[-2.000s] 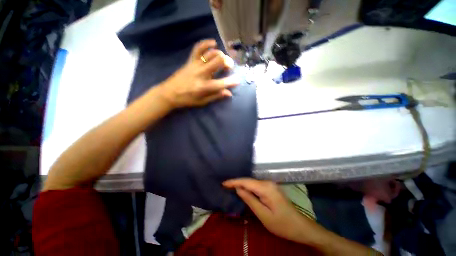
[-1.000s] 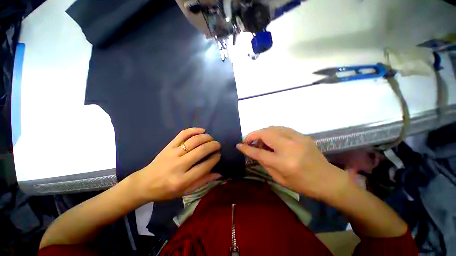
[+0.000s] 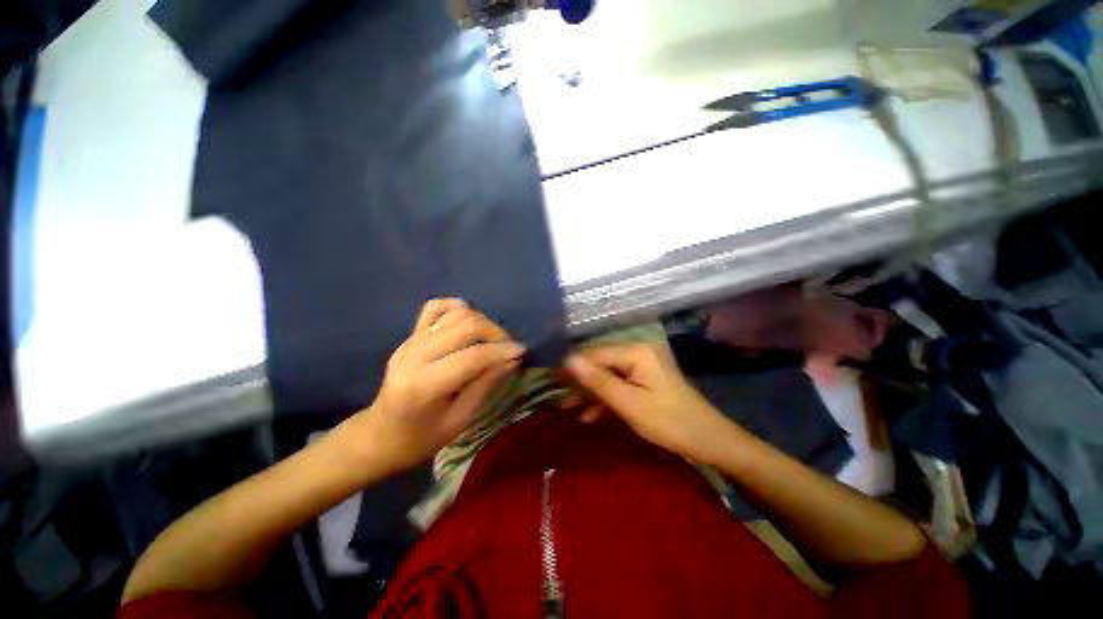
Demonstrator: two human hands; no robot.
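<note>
A dark grey-navy fabric panel (image 3: 387,206) lies flat on the white table and hangs over its front edge. Its right edge runs up to the presser foot (image 3: 498,58) at the top. My left hand (image 3: 445,375) has its fingers bent and closed on the panel's lower edge. My right hand (image 3: 635,393) pinches the panel's lower right corner between thumb and fingers. The fingertips are slightly blurred.
Blue-handled thread snips (image 3: 798,99) lie right of the panel, with a beige cord tie (image 3: 901,151) beside them. A ruler strip (image 3: 677,268) runs along the front edge. Blue tape (image 3: 29,224) marks the table's left edge. Dark fabric heaps (image 3: 1016,363) lie below right.
The view has shifted, so the machine head is mostly out of the top. Since two seconds ago my left hand has moved from beside the presser foot to the panel's lower edge, near my right hand.
</note>
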